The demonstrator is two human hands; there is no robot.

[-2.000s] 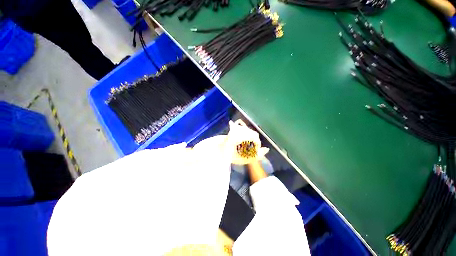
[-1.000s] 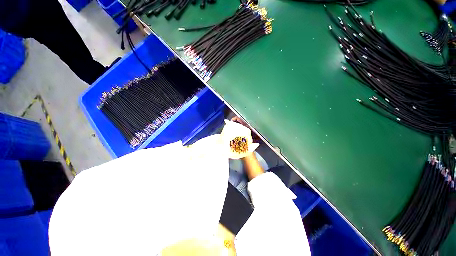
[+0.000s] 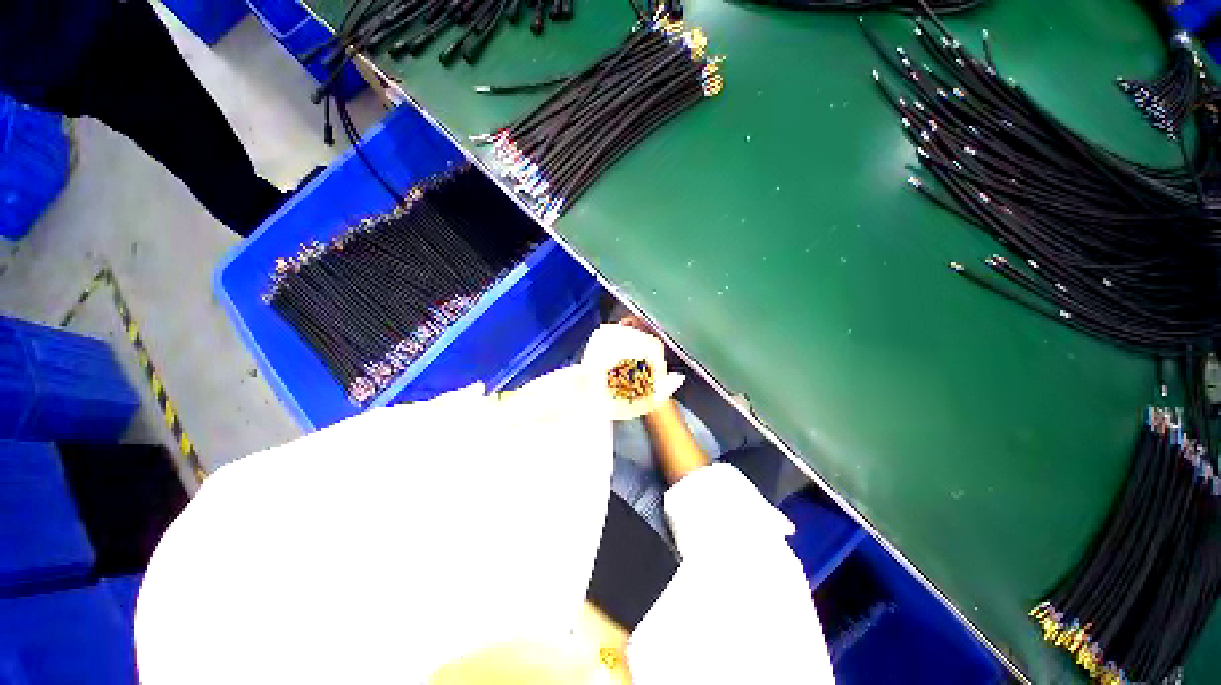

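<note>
A cable bundle [image 3: 629,380] is held upright beside the bench's near edge, its yellow-copper wire ends facing me. My left hand [image 3: 604,351] and my right hand [image 3: 662,391] are closed around it from both sides. Both are overexposed, so their outlines merge and single fingers are hard to tell. The bundle's length below the hands is hidden. A stack of short black cables [image 3: 603,118] lies on the green bench top [image 3: 750,268], with yellow ends at the back and pale ends at the bench edge.
A blue crate [image 3: 255,335] holding rows of black cables stands left of the bench. Long black cables [image 3: 1044,201] and another short-cable stack [image 3: 1138,555] lie at the right. A person's dark-clothed leg [image 3: 174,107] is at upper left. More blue crates [image 3: 54,375] stand at left.
The bundle and both hands have moved slightly left and up in the picture. The view has shifted a little, so the bench cables appear slightly further left. The hands still hold the bundle.
</note>
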